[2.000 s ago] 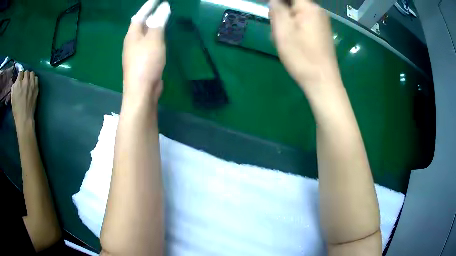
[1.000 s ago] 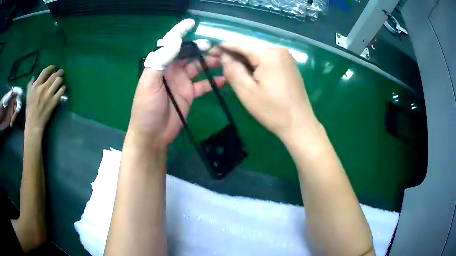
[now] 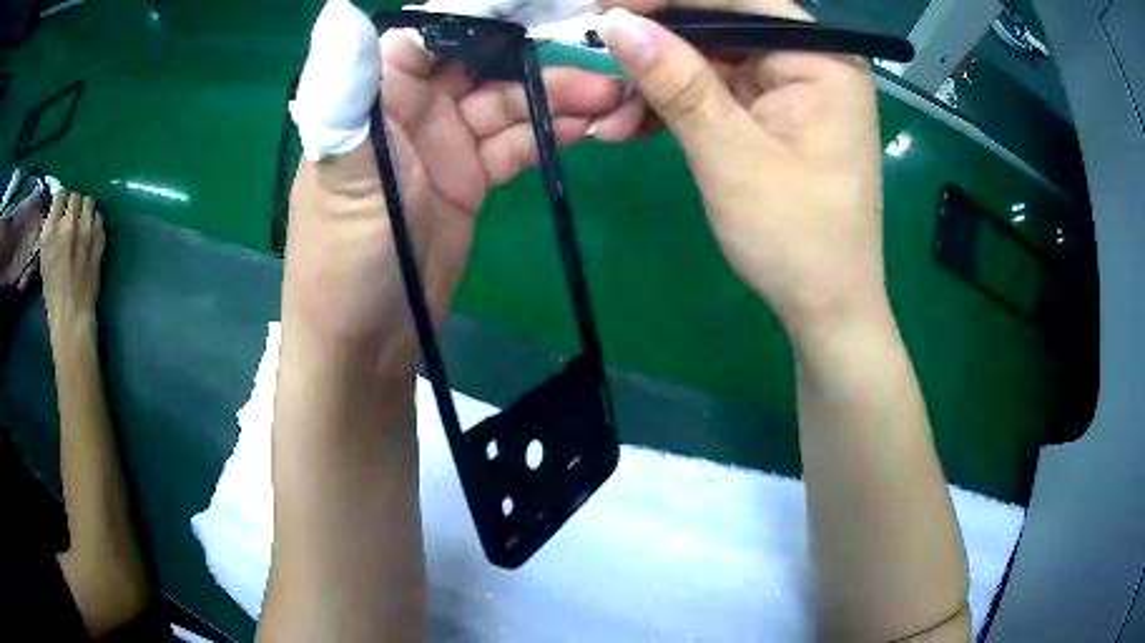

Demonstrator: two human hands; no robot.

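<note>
A black phone middle frame point(image 3: 542, 440) hangs tilted in the air, its plate with round holes toward me over the white foam. My left hand point(image 3: 421, 163) grips its far narrow end, with a white finger cot on the thumb. My right hand point(image 3: 766, 151) holds a long slim dark handle point(image 3: 779, 35), likely the trimming knife, lying sideways between thumb and fingers. Its end near the thumb is close to the frame's far right corner; whether the tip touches cannot be told.
White foam point(image 3: 703, 540) lies along the near edge of the green mat point(image 3: 728, 339). A black frame point(image 3: 992, 251) lies at right, another point(image 3: 50, 119) at far left. Part of a dark frame shows behind my left wrist. Another person's hand point(image 3: 73, 251) is at left; a grey machine point(image 3: 1067, 528) stands at right.
Two seconds ago both hands were at the far edge above frames on the mat. Since one second ago the held frame has come closer, and the dark handle now shows clearly in my right hand.
</note>
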